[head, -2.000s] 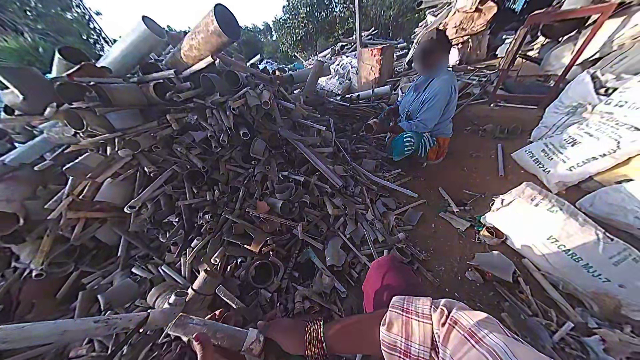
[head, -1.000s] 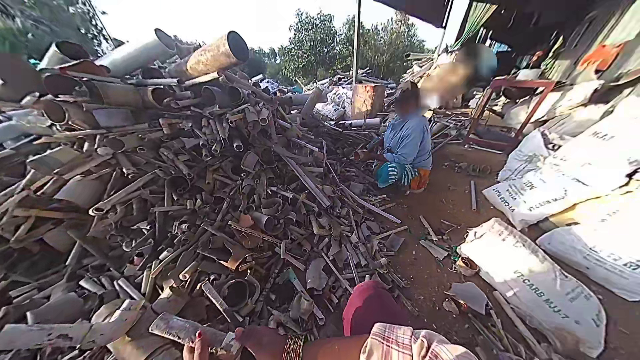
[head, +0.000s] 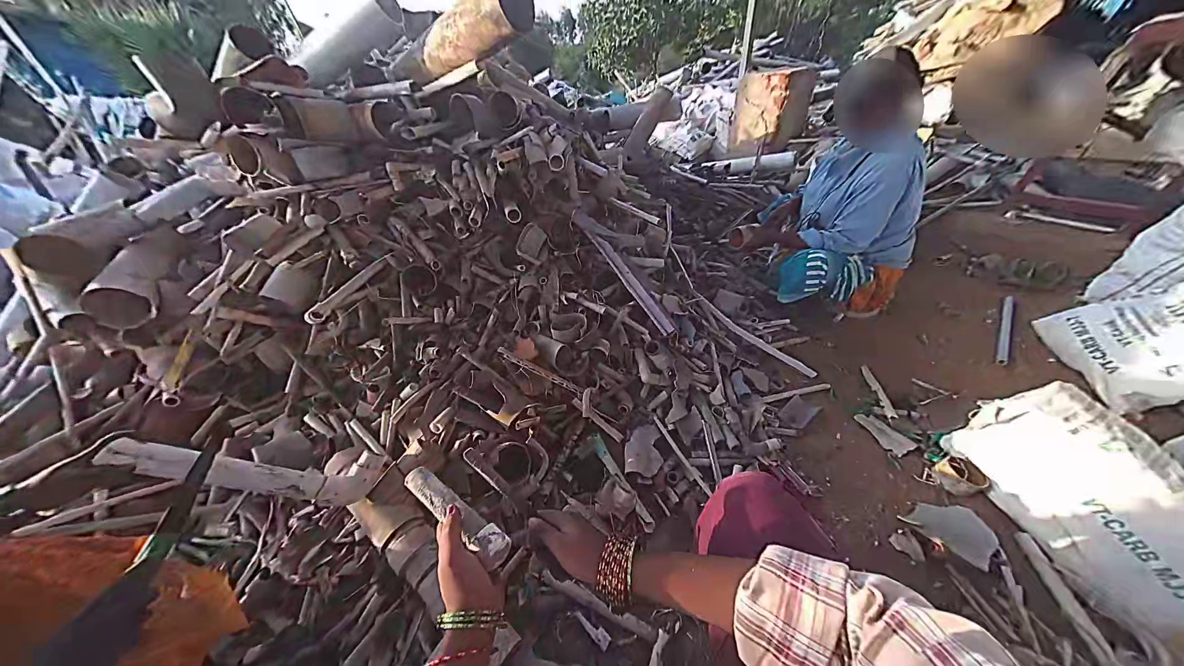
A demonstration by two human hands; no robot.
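Note:
My left hand (head: 465,573), with green bangles at the wrist, holds a short whitish pipe piece (head: 455,513) at the bottom centre, its thumb along the near side. Just right of the pipe's lower end is my right hand (head: 572,548), with dark beaded bangles and a plaid sleeve; its fingertips are hard to make out, so its grip cannot be told. Behind both hands rises a large heap of scrap pipes (head: 481,305) and broken pieces. A long pale pipe (head: 231,470) lies to the left of my left hand.
A person in a blue shirt (head: 860,199) crouches at the heap's right side. White printed sacks (head: 1073,499) lie at the right on brown ground (head: 832,407). Wide pipes (head: 472,37) top the heap. Orange cloth (head: 102,592) and a dark strip are at lower left.
The orange cloth has come into view at lower left. My left hand now shows more fully, upright against the pipe piece. The view has shifted.

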